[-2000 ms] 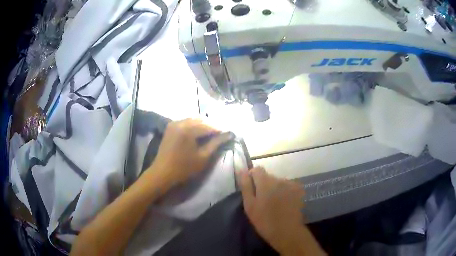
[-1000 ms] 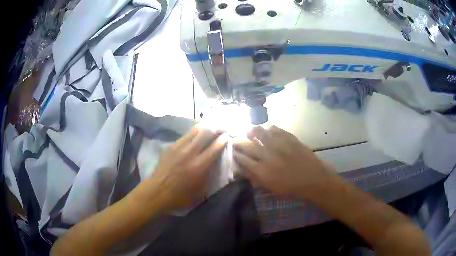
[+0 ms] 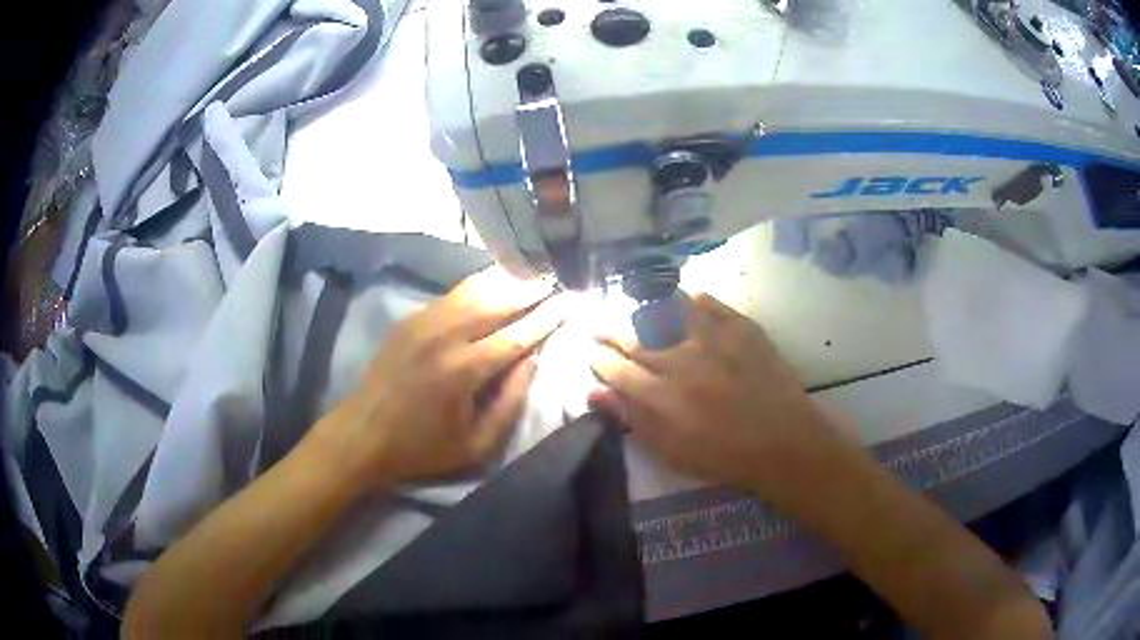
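The white sewing machine [image 3: 700,113] with a blue stripe stands over the work. Bright glare hides the needle and presser foot. My left hand [image 3: 456,375] lies on the light grey panel [image 3: 413,300], its fingertips at the glare just left of the needle area. My right hand [image 3: 713,394] is at the right of the needle area, thumb and fingers pinching the fabric edge. The dark grey panel [image 3: 513,538] hangs from that edge down over the table's front, between my forearms.
A heap of light grey fabric with dark strips [image 3: 175,338] fills the left side. White pieces [image 3: 1000,313] lie at the right. A crumpled grey-blue scrap [image 3: 856,241] is under the arm. The ruler-marked front edge [image 3: 975,456] runs below.
My right hand has moved from the lower fabric edge up beside the needle area. My left hand now lies flatter at the left of it. The light fabric has spread left of the needle.
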